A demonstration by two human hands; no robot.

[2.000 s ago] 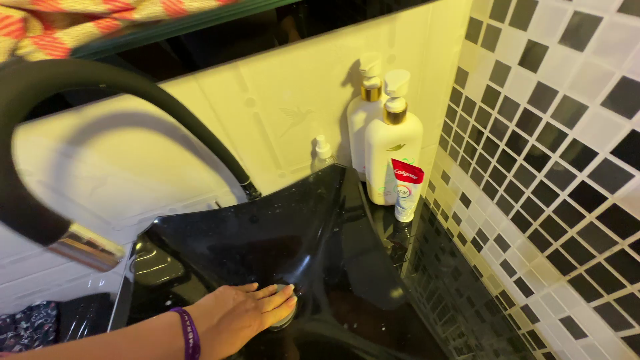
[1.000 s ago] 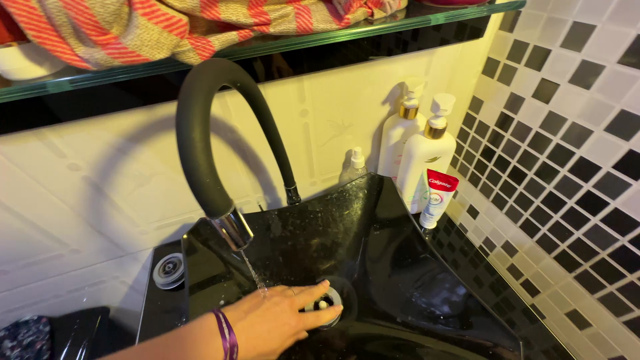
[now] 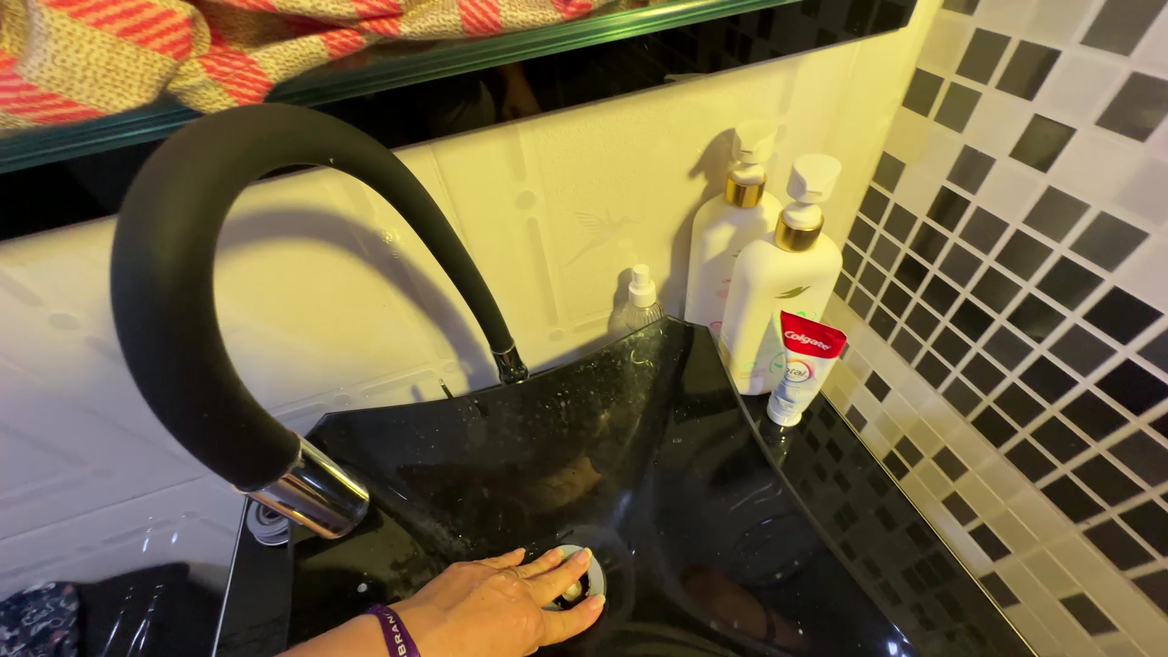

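My left hand [image 3: 493, 607], with a purple wristband, reaches in from the lower left, palm down. Its spread fingertips lie over the round metal drain [image 3: 582, 575] of a glossy black sink basin [image 3: 547, 474]; the hand partly covers the drain. Above and left of it arches a black flexible faucet [image 3: 173, 301] with a chrome tip [image 3: 315, 493], from which no stream of water is plain. My right hand is out of view.
Two white pump bottles [image 3: 780, 301] [image 3: 721, 237], a Colgate toothpaste tube [image 3: 803, 370] and a small spray bottle [image 3: 642, 297] stand behind the basin. A checked cloth [image 3: 365, 32] lies on a glass shelf [image 3: 547, 41] above. Mosaic tile wall [image 3: 1022, 274] is at right.
The thin water stream seen under the faucet one second ago no longer shows. My left hand stays at the drain. The view has shifted.
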